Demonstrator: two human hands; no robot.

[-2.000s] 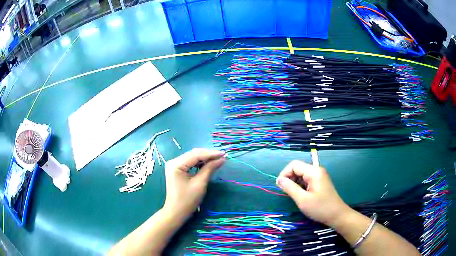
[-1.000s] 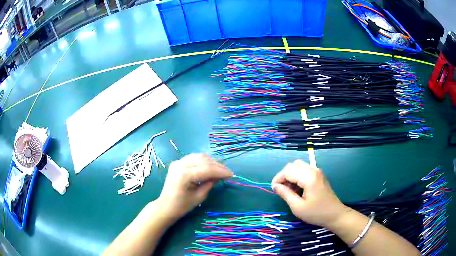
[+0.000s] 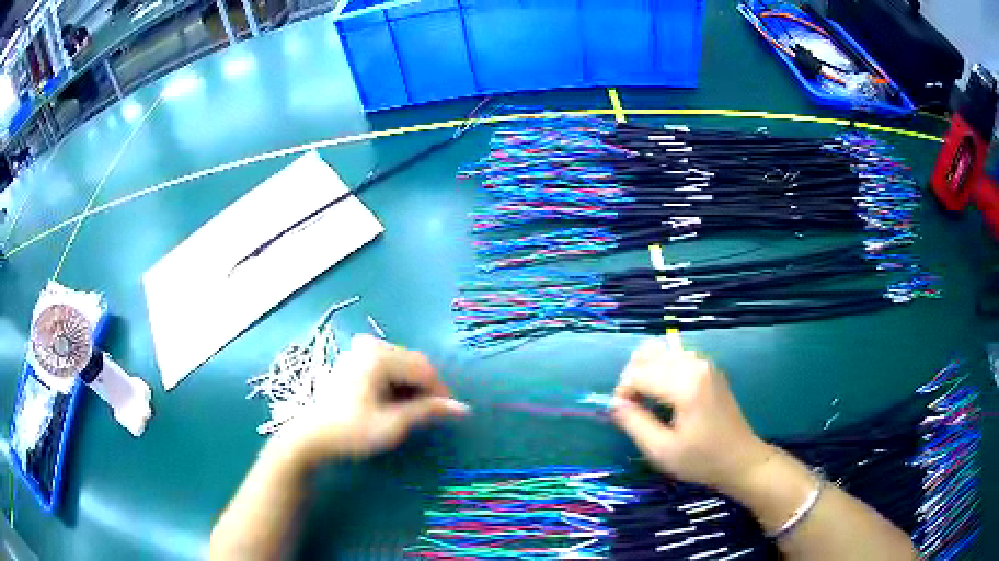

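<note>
My right hand (image 3: 685, 416) pinches thin core wires (image 3: 548, 410) between thumb and fingers. A reddish wire runs left from it towards my left hand, and a short pale green-white piece shows at the fingertips. My left hand (image 3: 378, 400) is blurred, thumb and finger close together, just left of the wire's end. Whether it holds a wire or a small sleeve cannot be told. White marker tubes (image 3: 287, 378) lie in a loose pile behind and left of my left hand, which partly covers them.
Cable bundles lie at the upper right (image 3: 745, 186) and lower right (image 3: 657, 531). A white sheet (image 3: 208, 296) with one black cable lies upper left. Around them are a small fan (image 3: 64, 340), blue bin (image 3: 526, 49), shallow blue tray (image 3: 827, 66) and red-black tool (image 3: 960, 159).
My left hand has moved left and slightly down, away from my right hand and nearer the tube pile. My right hand has shifted slightly right and keeps its pinch on the wires.
</note>
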